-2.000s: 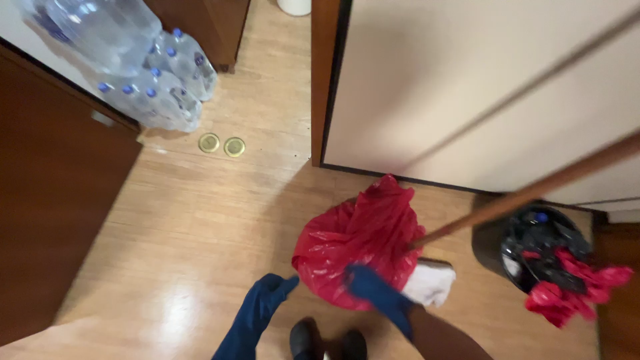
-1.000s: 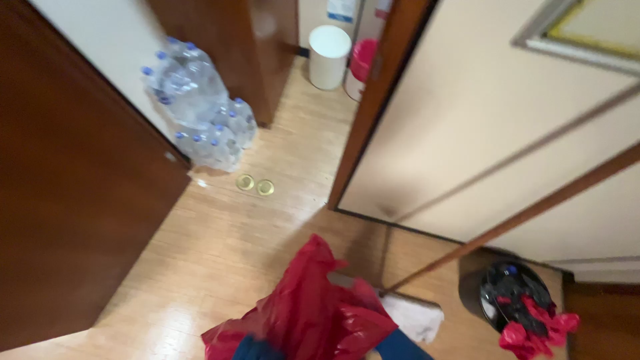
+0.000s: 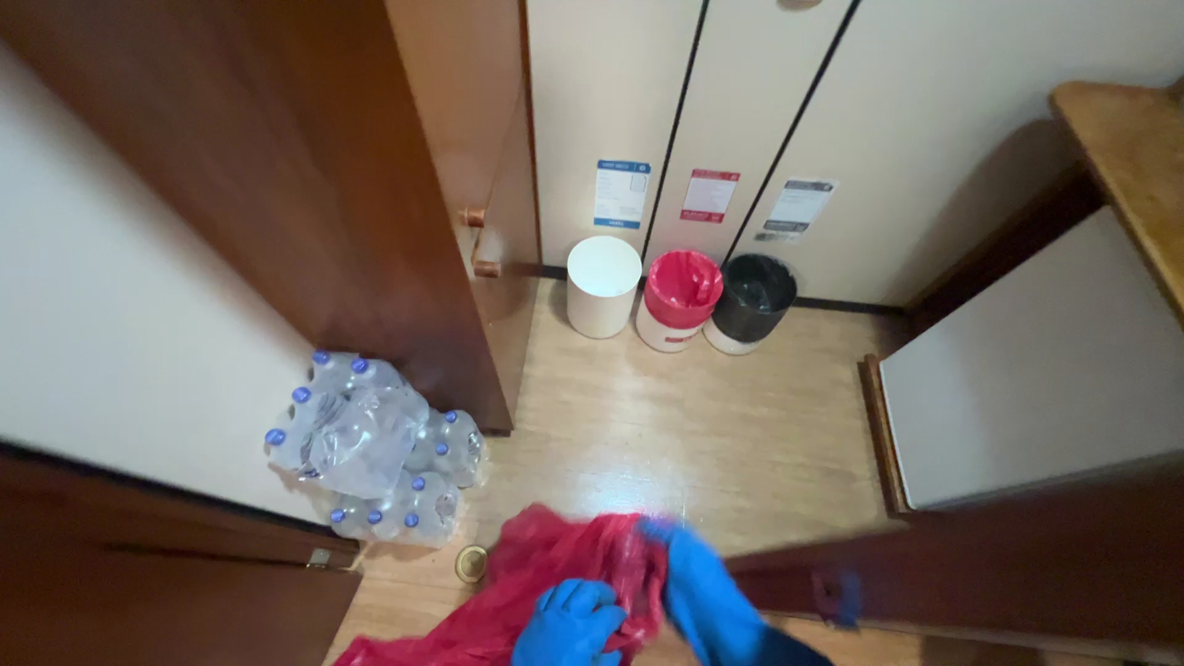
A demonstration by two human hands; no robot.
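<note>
A red plastic bag (image 3: 546,573) spreads across the bottom middle of the view, bunched between my two blue-gloved hands. My left hand (image 3: 572,622) grips its folds near the bottom edge, fingers curled. To the right of it, my right hand (image 3: 694,587) is closed on the bag's gathered upper edge; its fingertips are blurred. The lower part of the bag runs out of view at the bottom, so what it holds is hidden.
A white bin (image 3: 603,301), a red-lined bin (image 3: 678,305) and a black-lined bin (image 3: 754,301) stand against panels bearing notices. Shrink-wrapped plastic bottles (image 3: 370,444) are stacked at the left beside an open wooden door (image 3: 462,231). A brass floor disc (image 3: 471,563) lies near the bag. A door frame (image 3: 832,583) borders the right.
The view has swung toward the doorway and the bins. The red bag, on the floor two seconds ago, is now held up in both hands. The stick and the black bin beside it have left view.
</note>
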